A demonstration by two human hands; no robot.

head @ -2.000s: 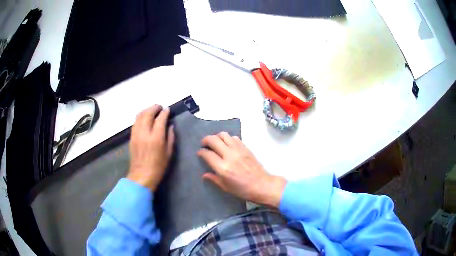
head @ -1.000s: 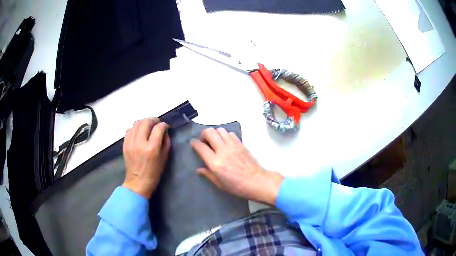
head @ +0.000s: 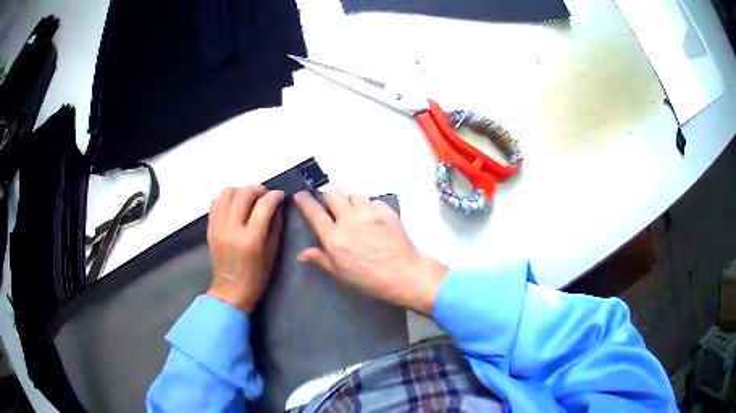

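Note:
A grey front panel (head: 153, 310) lies flat before me, its dark front placket (head: 161, 240) along the upper left edge. The dark placket end (head: 315, 173) sticks out past the neck corner. My left hand (head: 244, 242) lies on the placket, fingertips down near the corner. My right hand (head: 367, 246) lies on the panel beside it, index fingertip at the placket near its end; it hides most of the neck curve. Both hands press on the cloth; no fold of it shows pinched between fingers. The tailor's shears (head: 440, 133) lie loose above right, orange handles towards me.
A black stack of front panels (head: 190, 77) is at upper left. A placket-edged pile (head: 48, 234) and fabric strips (head: 121, 218) lie left. A separate dark panel (head: 460, 6) is at the top, a white sheet (head: 678, 68) and dark offcut (head: 680, 143) at right. The table edge (head: 621, 235) curves lower right.
My right hand has moved up and left over the neck curve, its index finger now by the placket. My left hand has shifted slightly right, towards the placket end.

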